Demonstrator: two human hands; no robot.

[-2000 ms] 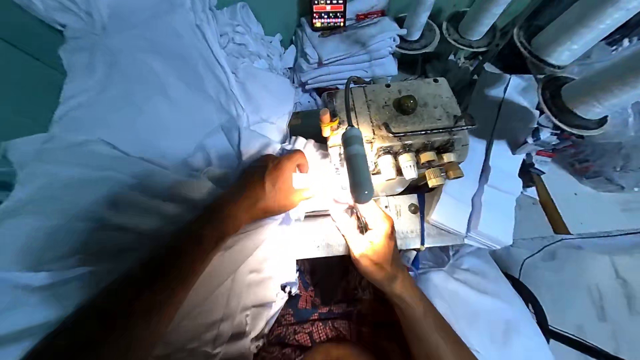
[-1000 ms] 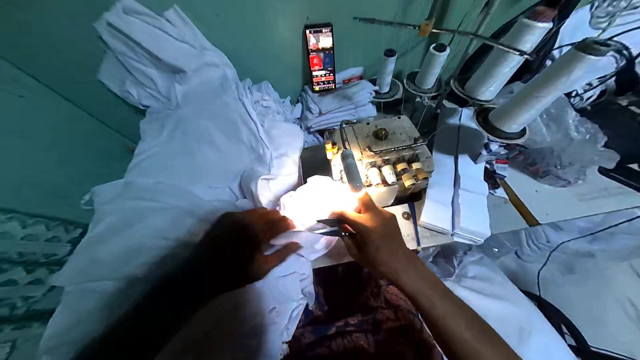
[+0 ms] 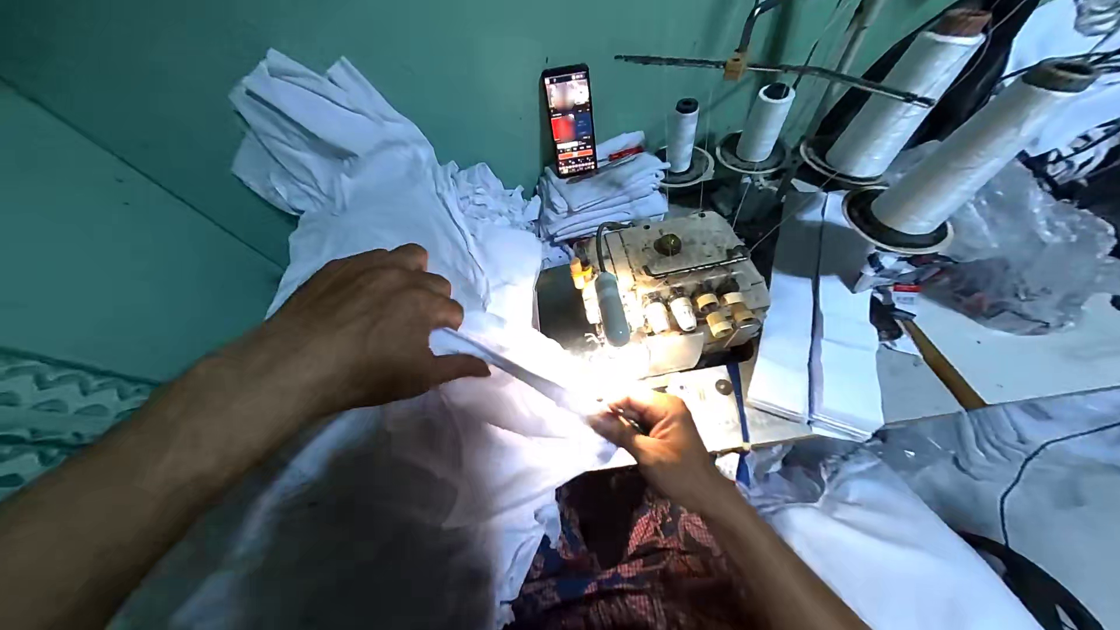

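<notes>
White fabric point(image 3: 499, 437) lies heaped over the left and middle of the worktable. My left hand point(image 3: 376, 328) pinches a folded edge of it between thumb and fingers, left of an overlock sewing machine point(image 3: 674, 280). That edge runs taut down to my right hand point(image 3: 652, 433), which grips its other end just in front of the machine's brightly lit needle area. A small dark metal piece shows within my right fingers, too little of it visible to name. Glare hides the presser foot and needles. A grey-blue lamp point(image 3: 612, 311) hangs at the machine's front.
Thread cones point(image 3: 971, 153) stand behind and right of the machine. Folded white cloths point(image 3: 604, 197) are stacked behind it, near a lit phone point(image 3: 570, 122) against the wall. White strips point(image 3: 818, 332), a wooden-handled tool point(image 3: 941, 363) and a plastic bag point(image 3: 1032, 245) lie to the right.
My hands, close together one second ago, are now apart, with the fabric edge stretched between them. The dark pointed blades seen by my right hand then no longer show plainly. The view has shifted.
</notes>
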